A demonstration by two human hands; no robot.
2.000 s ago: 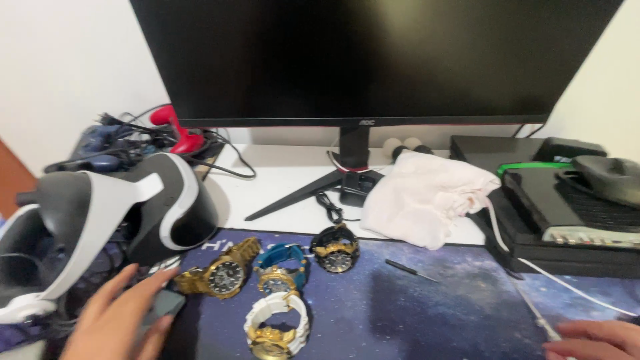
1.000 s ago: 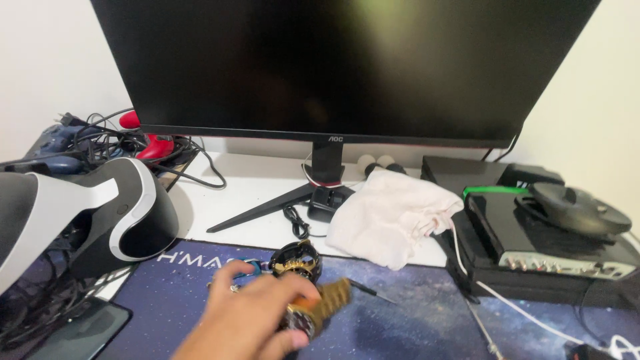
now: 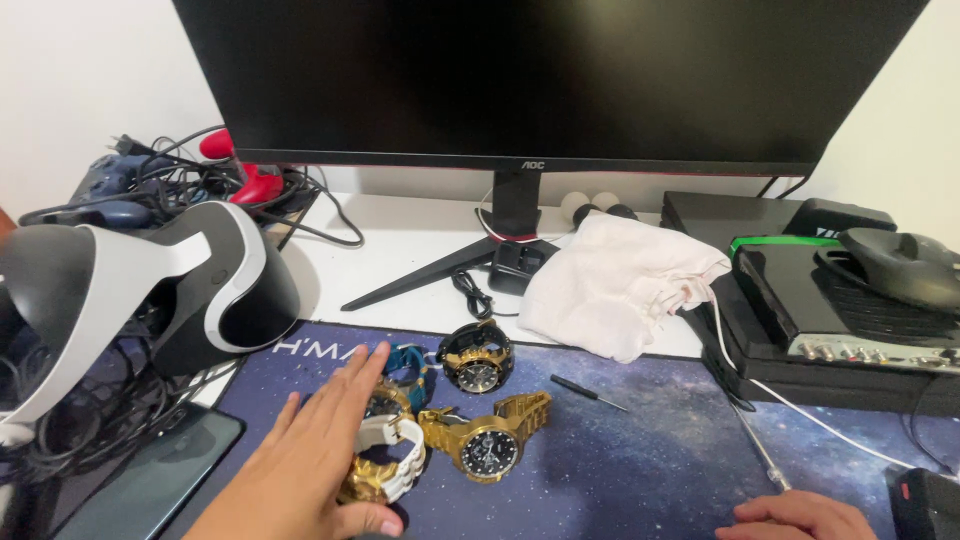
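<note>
My left hand [image 3: 315, 450], fingers extended, lies against the left side of a white-strapped gold wristwatch [image 3: 386, 465] and partly covers it. Just behind, a blue-strapped gold watch [image 3: 409, 375] is partly hidden by the fingers. An all-gold watch with a black dial [image 3: 487, 446] rests to their right, its bracelet clasped. A black and gold watch [image 3: 476, 360] sits further back. Right of it is a small black screwdriver [image 3: 585, 391]. At the bottom right my right hand [image 3: 799, 517], cut off by the frame edge, is beside a thin metal rod [image 3: 757, 442]; its grip is unclear.
A monitor [image 3: 517, 169] stands behind the patterned desk mat [image 3: 637, 465]. At left are a VR headset [image 3: 232, 285], tangled cables, game controllers [image 3: 112, 187] and a smartphone [image 3: 157, 472]. A pale cloth [image 3: 615, 285] lies centre right, near black electronic boxes [image 3: 772, 300] with a mouse on top.
The all-gold watch, at the left of the group two seconds ago, now lies at its right. My left hand held it one second ago and has since let go and moved left to the white-strapped watch.
</note>
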